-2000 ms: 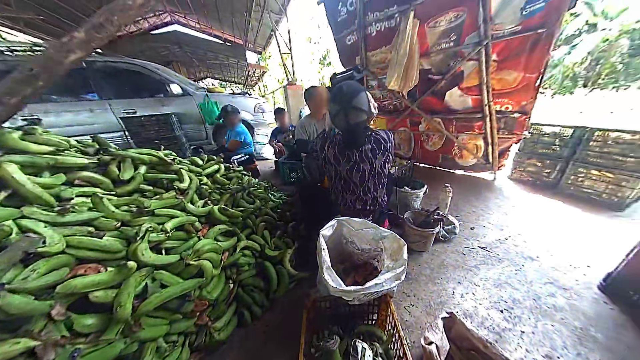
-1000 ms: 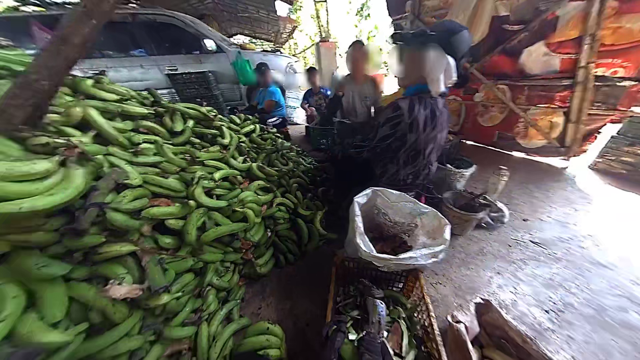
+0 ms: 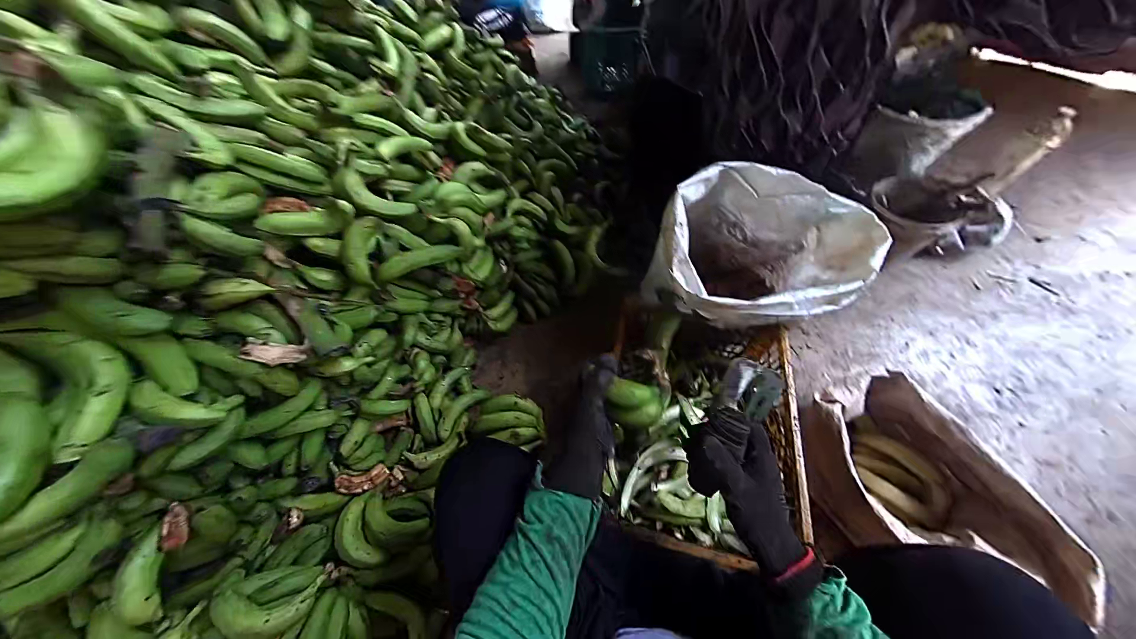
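My left hand point(image 3: 586, 426), in a dark glove, holds a small bunch of green bananas or plantains point(image 3: 635, 401) over the left side of a yellow plastic crate point(image 3: 792, 444). My right hand point(image 3: 737, 461), gloved too with a red cuff edge, is closed round a tool with a flat metallic end point(image 3: 753, 389); its exact kind is blurred. Beneath both hands, green peel strips point(image 3: 661, 479) lie in the crate. A large heap of green bananas or plantains point(image 3: 293, 222) rises at the left, with one small bunch point(image 3: 508, 417) at its near edge.
An open white sack point(image 3: 772, 240) stands at the crate's far end. To the right, a brown sack point(image 3: 985, 497) holds pale peeled fruit point(image 3: 896, 470). Buckets point(image 3: 932, 133) stand farther back near a person in patterned dark clothing point(image 3: 790, 71). My knees flank the crate.
The view has tilted down to the crate. Both gloved hands now show plainly over it, the left with a green bunch; two seconds ago only part of the crate showed.
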